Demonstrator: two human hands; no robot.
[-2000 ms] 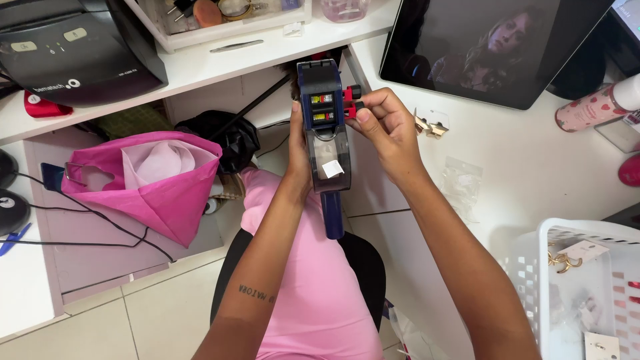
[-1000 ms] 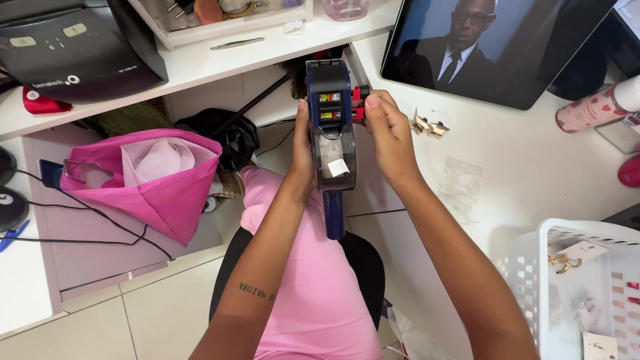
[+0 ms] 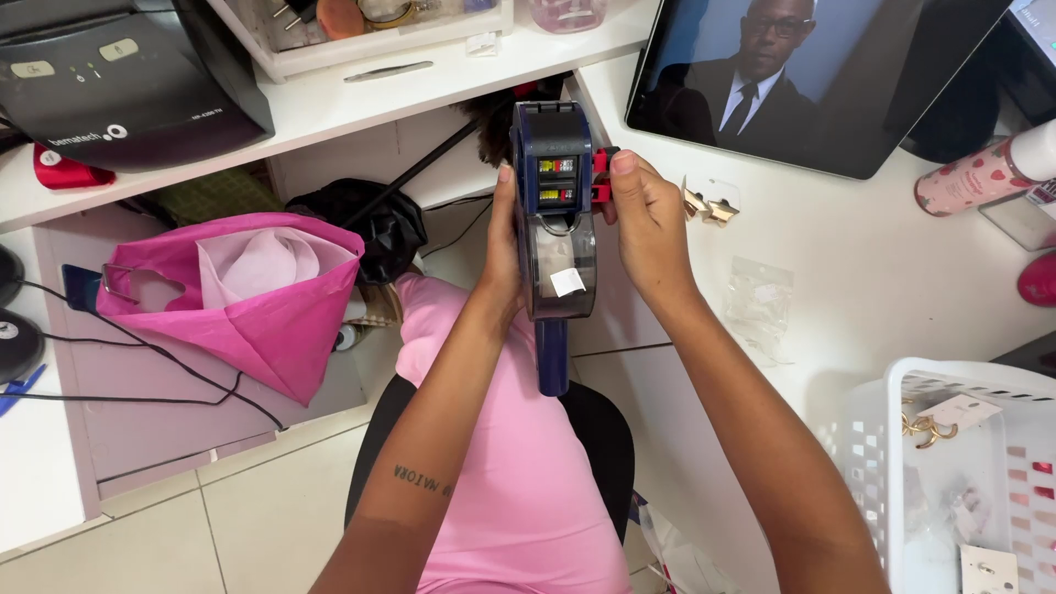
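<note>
A dark blue price labelling gun with a clear label-roll cover is held upright over my lap, its handle toward me. On its top face two small windows show coloured digit bands, and a white label lies on the cover. My left hand grips the gun along its left side; most fingers are hidden beneath. At the right side, my right hand has thumb and fingers on the gun's red and black adjusting knobs.
White desk edges border the gun. A pink bag stands left, below a black printer. To the right are a tablet, gold earrings, a clear plastic bag, a spray bottle and a white basket.
My right hand's fingers have shifted slightly on the knobs, with the thumb higher than before. The picture on the tablet has changed. My left hand still holds the gun.
</note>
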